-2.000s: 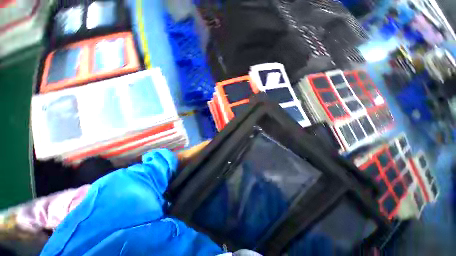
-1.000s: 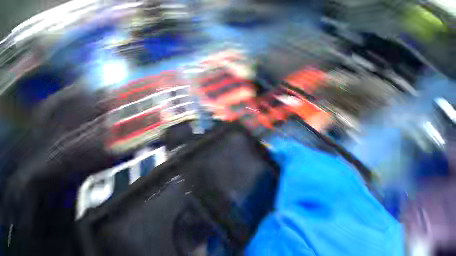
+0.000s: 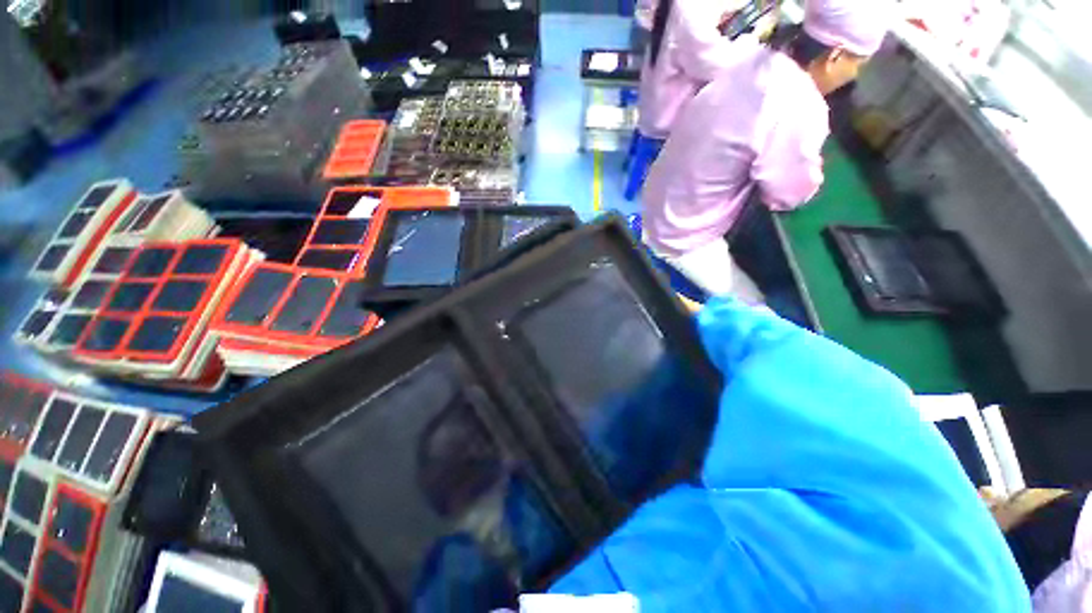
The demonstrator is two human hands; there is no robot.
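Note:
A black foam tray (image 3: 473, 314) fills the middle and lower middle, tilted up towards the left. Its two pockets each hold a dark glossy tablet (image 3: 431, 467) with blue reflections. My right arm, in a blue sleeve, comes in from the lower right. Only a small bit of my right hand (image 3: 689, 303) shows, at the tray's right edge, holding it; the fingers are mostly hidden. My left hand is not in view.
Stacked red and white trays (image 3: 168, 299) stand at left, another black tray (image 3: 473, 240) just behind mine. Two people in pink (image 3: 742, 156) are near a green-topped bench (image 3: 838, 275) at right, with a black tray (image 3: 916, 273) on it. Blue floor shows between.
The view has swung round and is sharper. Two seconds ago my left blue sleeve was beside the tray; now my right sleeve shows. The stacks and bench have shifted in view. The tray is still held.

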